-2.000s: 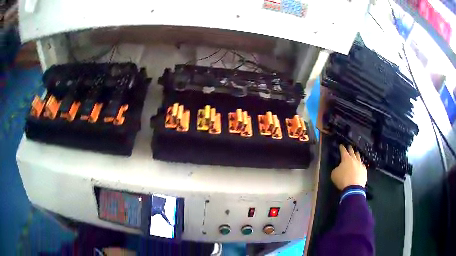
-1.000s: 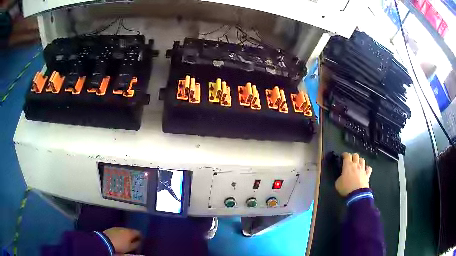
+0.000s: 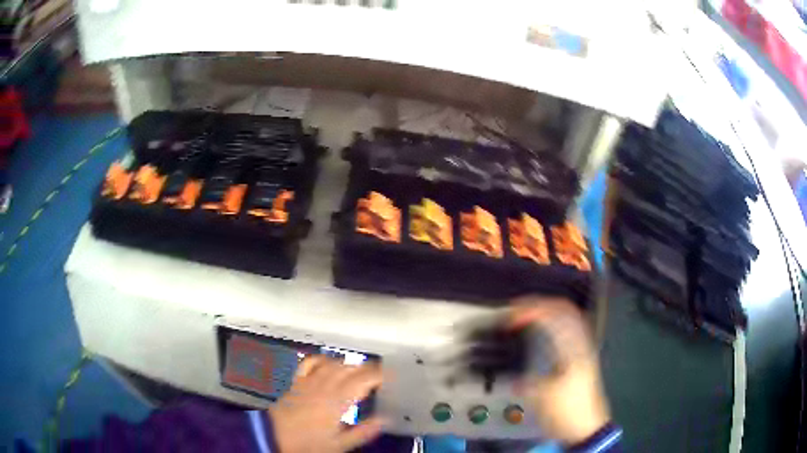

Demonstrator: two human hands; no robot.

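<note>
My right hand (image 3: 562, 367) is in front of the machine's control panel, shut on a blurred bunch of black remotes (image 3: 495, 352); how many I cannot tell. My left hand (image 3: 332, 398) is in front of the touchscreen, fingers apart, holding nothing. The right fixture (image 3: 460, 276) shows five uncovered clamps, four orange and one yellower (image 3: 431, 224). The left fixture (image 3: 195, 237) has remotes (image 3: 226, 172) lying in some slots, partly covering their orange clamps.
A heap of black remotes (image 3: 686, 212) lies on the dark green bench (image 3: 672, 380) at the right. The touchscreen (image 3: 252, 361) and round push buttons (image 3: 478, 413) are on the white machine front (image 3: 142, 305). The machine's upper cabinet (image 3: 354, 35) overhangs the fixtures.
My right hand has moved left from the bench to the machine front with black remotes in it. My left hand has risen from below to the touchscreen. The view has shifted.
</note>
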